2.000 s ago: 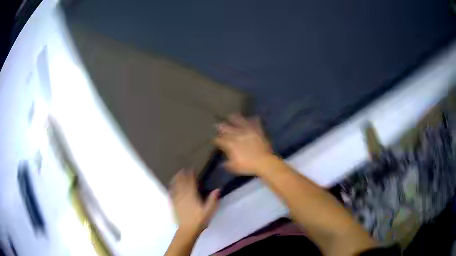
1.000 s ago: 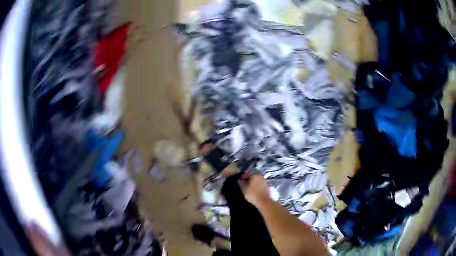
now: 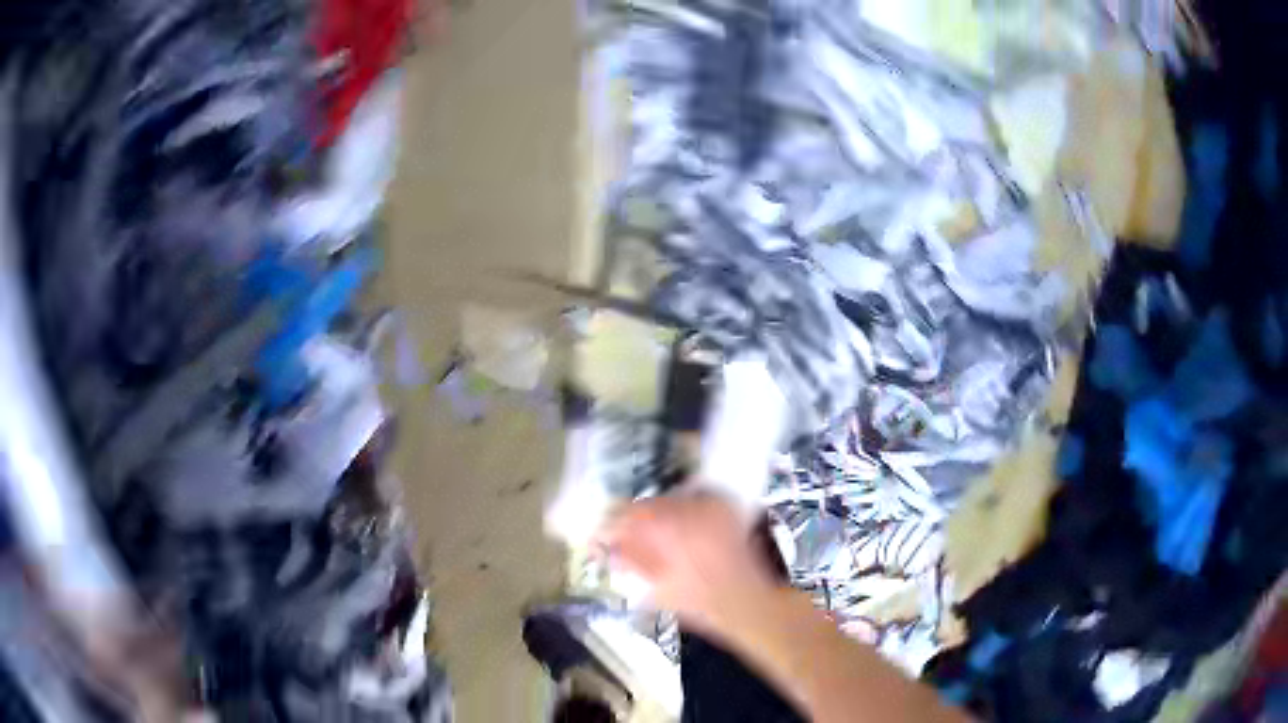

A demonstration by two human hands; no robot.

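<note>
My right hand (image 3: 685,558) is low in the middle of the view, over the scrap heap, with its fingers curled and blurred. A white strip (image 3: 742,424) shows just above it; I cannot tell whether the hand holds it. A small dark piece (image 3: 688,389) lies beside the strip. My left hand (image 3: 127,650) is a blurred skin-coloured shape at the lower left, by the white table edge (image 3: 36,480); its fingers cannot be made out.
Grey and white fabric scraps (image 3: 876,283) are heaped at the centre right. A brown board-like strip (image 3: 480,170) runs down the left of centre. Dark scraps with a blue piece (image 3: 1179,480) lie at the right. A red scrap (image 3: 353,64) is at the upper left.
The view has turned from the table's dark fabric and brown sheet to the floor scraps. Since one second ago, the white strip has come into view near my right hand.
</note>
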